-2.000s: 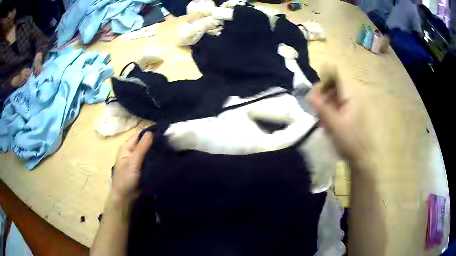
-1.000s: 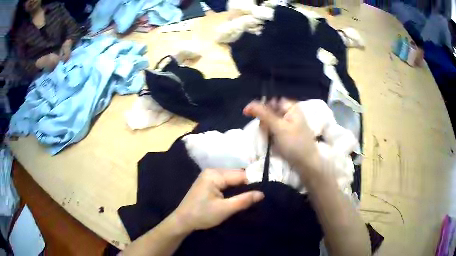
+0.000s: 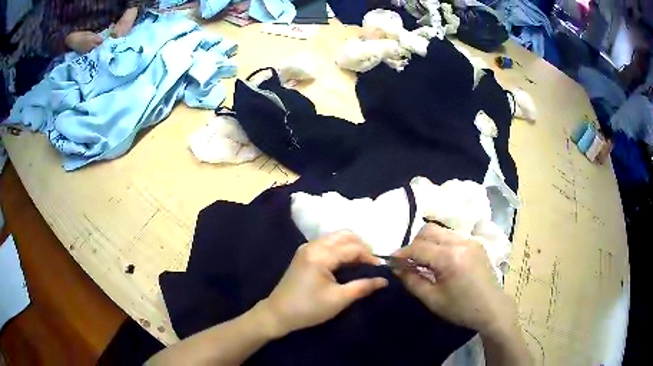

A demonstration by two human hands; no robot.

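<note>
A black garment [image 3: 236,250] lies spread in front of me, with a puffy white ruffle [image 3: 358,218] across it and a thin black strap [image 3: 410,214] over the ruffle. My left hand [image 3: 322,275] pinches the garment's black edge below the ruffle. My right hand [image 3: 447,271] holds small metal snips [image 3: 390,261], their blades pointing left at the edge by my left fingertips. The snips' handle is mostly hidden in my palm. Any thread there is too fine to see.
Light blue garments [image 3: 122,93] lie at left, before a person's hands [image 3: 100,36]. A black cup-shaped piece [image 3: 265,118] and another black garment part [image 3: 422,107] lie beyond the ruffle. Thread spools [image 3: 588,141] stand at right on the curved wooden table [image 3: 558,250].
My right hand has come down from over the ruffle to my left fingertips, and the snips now show there. The strap lies lower across the ruffle. The view has shifted.
</note>
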